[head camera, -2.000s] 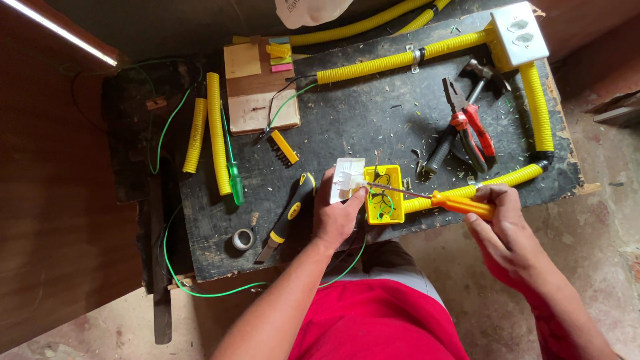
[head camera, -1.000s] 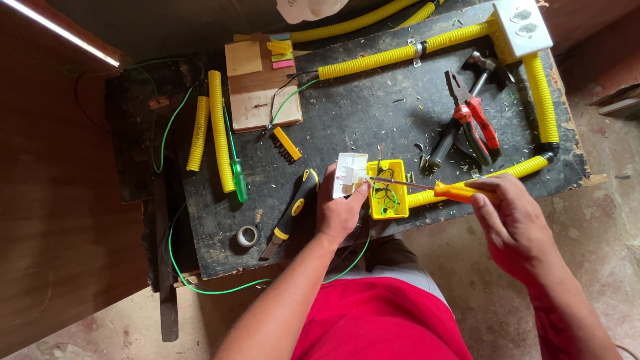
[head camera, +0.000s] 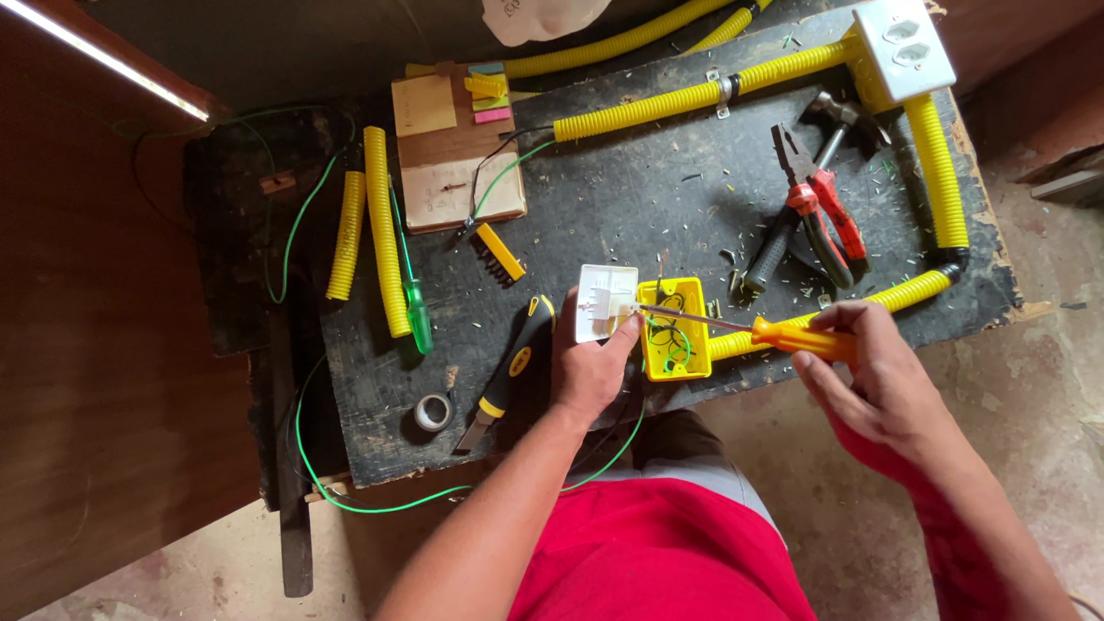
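Note:
My left hand (head camera: 591, 366) grips a white plastic switch or socket cover plate (head camera: 606, 302), its ribbed back facing up. My right hand (head camera: 871, 379) holds a screwdriver by its orange handle (head camera: 798, 341); the shaft crosses over a yellow electrical box (head camera: 677, 375), and its tip is at the plate's right edge, near my left thumb. Black and green wires lie coiled inside the open box. Yellow corrugated conduit (head camera: 910, 293) runs from the box around to a second box with a white double socket plate (head camera: 907, 52).
Combination pliers (head camera: 811, 203) and a claw hammer (head camera: 841, 129) lie on the black board at right. A utility knife (head camera: 517, 362), tape roll (head camera: 433, 413), green screwdriver (head camera: 418, 319), cut conduit pieces (head camera: 385, 233) and a notebook (head camera: 461, 181) lie left. Green wire (head camera: 379, 509) loops off the near edge.

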